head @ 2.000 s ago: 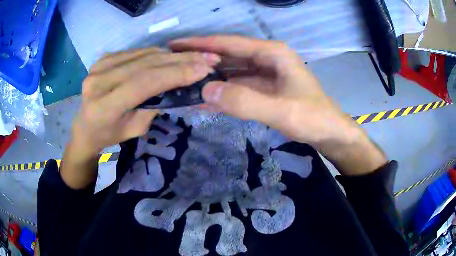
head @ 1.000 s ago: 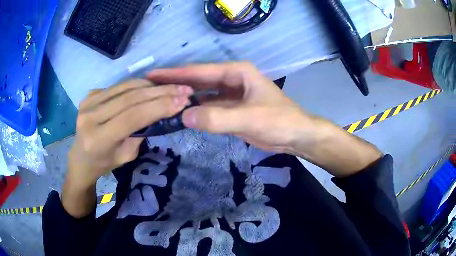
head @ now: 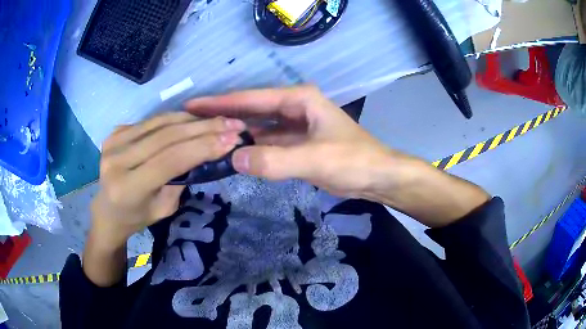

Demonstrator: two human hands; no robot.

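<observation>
A round black housing [head: 215,170] is held between my hands above my lap, tilted and mostly covered by fingers. My left hand [head: 154,157] wraps it from the left, fingers over its top. My right hand [head: 295,138] grips its right side, the thumb at its near edge and the fingers behind. The inside of the housing is hidden, and I cannot tell what the fingertips touch.
A second open unit [head: 299,22] with a battery lies on the bench [head: 360,61], near a black grid tray [head: 135,38]. The black electric screwdriver [head: 437,51] overhangs the right edge. A blue bin [head: 26,83] stands left, a red stool [head: 523,80] right.
The view has shifted, bringing the tray and second unit further into the picture. My hands keep their hold on the housing, with little visible change in their grip.
</observation>
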